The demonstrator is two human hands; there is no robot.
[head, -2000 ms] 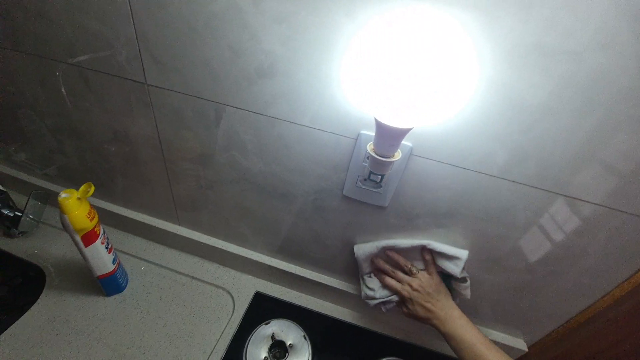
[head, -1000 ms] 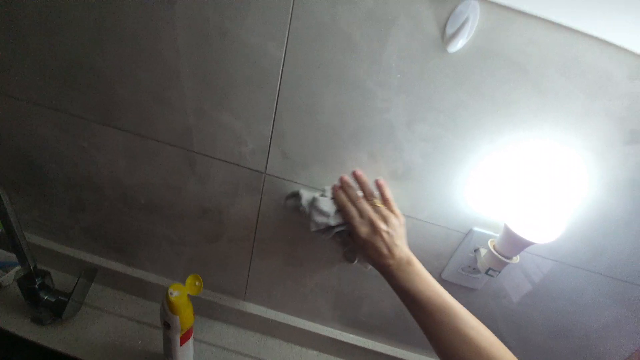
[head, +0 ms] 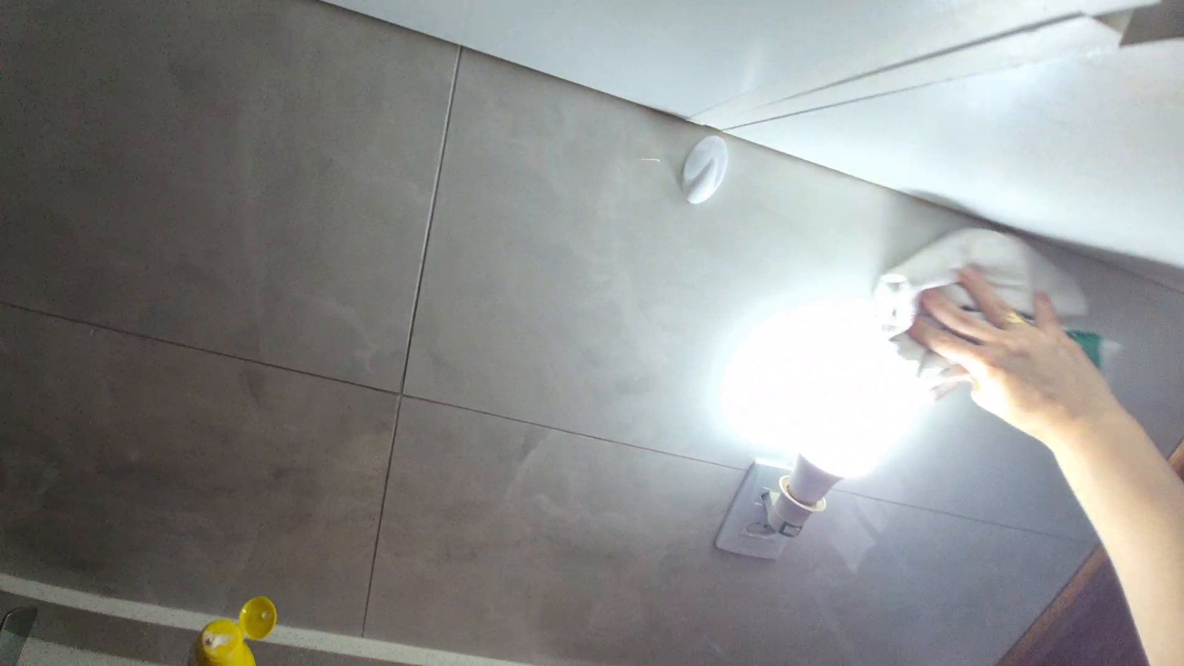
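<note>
My right hand (head: 1027,361), with a ring on one finger, presses a white cloth (head: 990,264) with a green part against the grey tiled wall (head: 555,277). The cloth is bunched under the fingers, high on the right, just below the white surface overhead. Left of and below the hand glows a light bulb (head: 819,388), whose socket adapter (head: 797,504) is plugged into a white wall outlet (head: 751,532). My left hand is out of view.
A white oval hook (head: 705,169) is fixed on the upper wall, under a white cabinet (head: 879,55). At the lower left, the yellow top of a bottle (head: 222,640) with its cap flipped up rises before the counter's ledge (head: 305,638). A wooden edge (head: 1064,601) borders the lower right.
My right hand and the cloth have moved from left of the bulb, near the tile joint, to the upper right of it. Two seconds ago they were low on the wall, below the outlet.
</note>
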